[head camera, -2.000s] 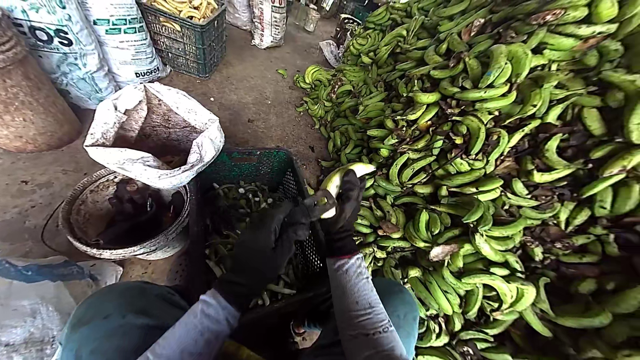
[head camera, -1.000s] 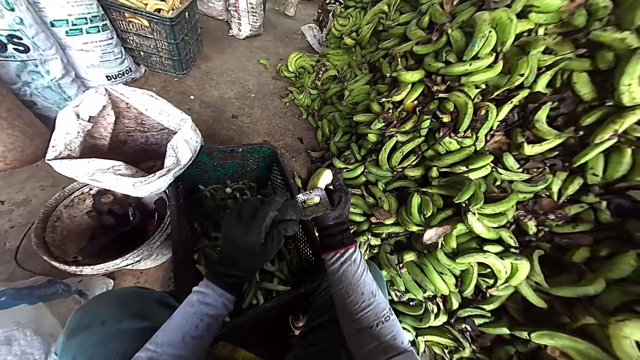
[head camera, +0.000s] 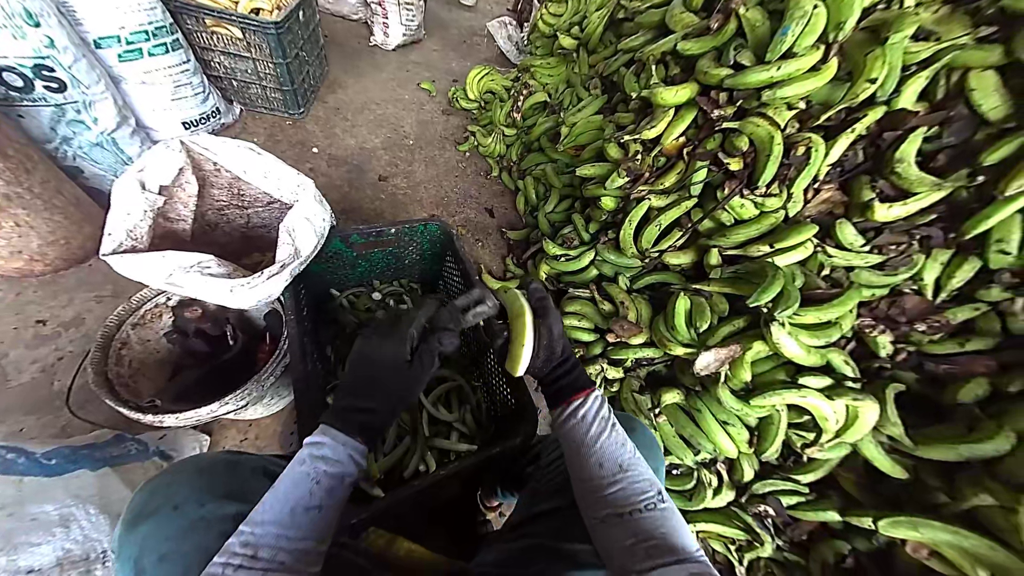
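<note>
My right hand (head camera: 548, 336), in a black glove with a red cuff edge, grips a partly peeled green plantain (head camera: 518, 330), its pale flesh showing. To its left my left hand (head camera: 396, 352), gloved in black too, is closed on a small blurred tool (head camera: 475, 307), perhaps a peeling blade, beside the plantain. Under my left hand stands a dark green plastic crate (head camera: 376, 252) holding strips of green peel (head camera: 444, 412).
A big heap of green plantains (head camera: 720, 240) fills the right side. At left, an open white sack (head camera: 128, 240) stands behind a bucket (head camera: 120, 360) with dark contents. Farther back are printed sacks (head camera: 152, 64) and a crate (head camera: 256, 64) of peeled plantains.
The plantain in my right hand has turned from slanting to nearly upright, with its peeled side toward me. My left hand's tool has moved from over the plantain to its left side.
</note>
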